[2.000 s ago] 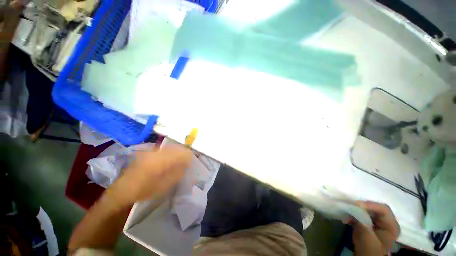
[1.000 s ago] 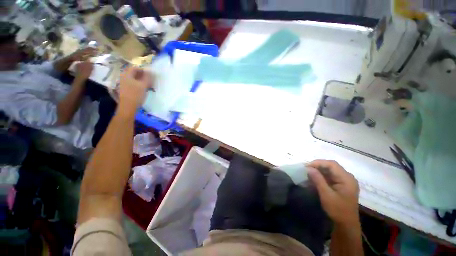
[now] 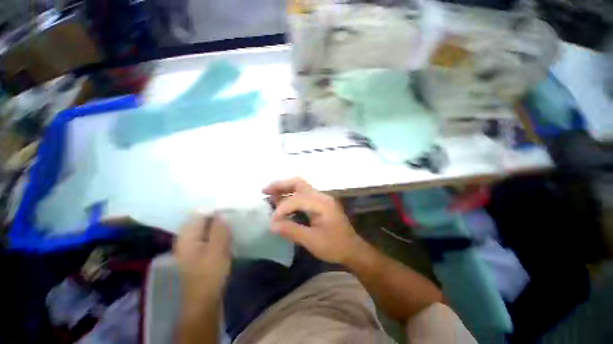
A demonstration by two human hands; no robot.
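A pale mint cloth piece [image 3: 259,235] is held over my lap at the table's front edge. My left hand [image 3: 205,248] grips its left end between thumb and fingers. My right hand [image 3: 312,222] is at its right side with thumb and fingers curved apart; blur hides whether the fingertips touch the cloth. Darker green cut pieces [image 3: 181,121] lie crossed on the white table [image 3: 222,161].
A blue basket [image 3: 40,168] with pale pieces stands at the left. The sewing machine [image 3: 363,40] is at the back, with a mint bundle [image 3: 396,121] draped by it. A white bin [image 3: 161,302] stands below the table edge. Green cloth [image 3: 474,282] hangs low right.
The view has turned to the right. My left hand has come back from the blue basket to the cloth over my lap, beside my right hand.
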